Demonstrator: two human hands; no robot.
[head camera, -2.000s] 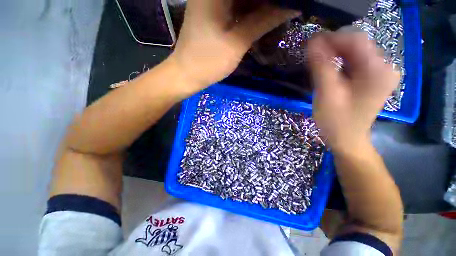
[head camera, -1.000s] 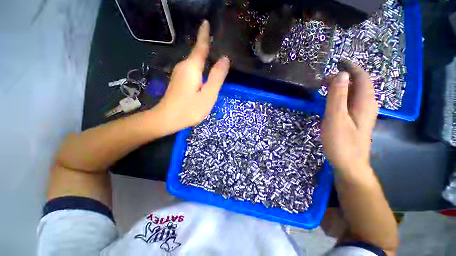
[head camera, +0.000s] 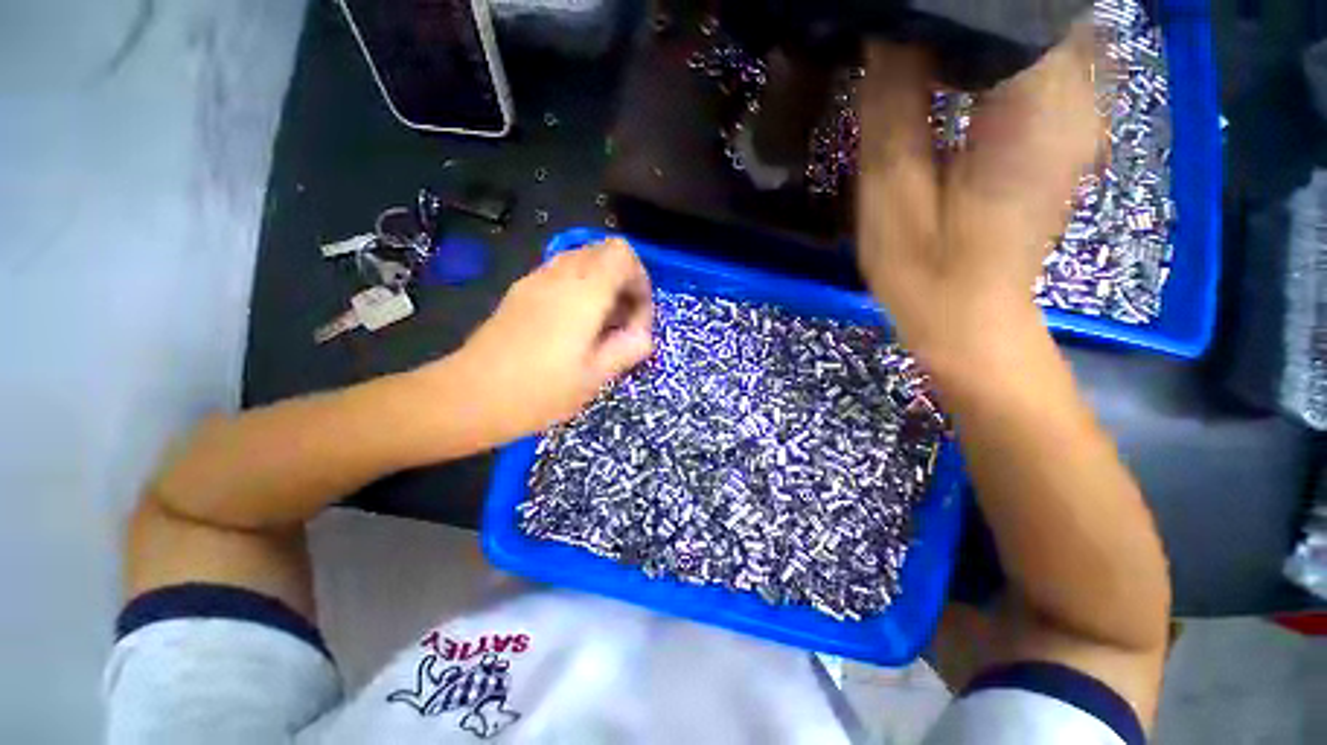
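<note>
The near blue parts tray (head camera: 713, 619) is full of short silver metal sleeves (head camera: 728, 451). My left hand (head camera: 568, 335) is over the tray's upper left corner, fingers curled; whether it holds a part cannot be told. My right hand (head camera: 975, 189) reaches beside and partly under the dark head of the bench press (head camera: 1004, 37). It is blurred and its fingertips are hidden, so its grip cannot be told. Small metal rings (head camera: 830, 153) lie on the dark machine base plate (head camera: 662, 131), partly behind my right hand.
The far blue parts tray (head camera: 1193, 218), also full of sleeves, stands at the right. A smartphone (head camera: 437, 66) is at the upper left. A key ring with keys (head camera: 381, 306) and a blue fob lies on the black bench. A clear plastic tub (head camera: 1310, 320) is at the right edge.
My left hand has come back from beside the base plate to the near tray's corner and its fingers have curled. My right hand has moved up under the press head.
</note>
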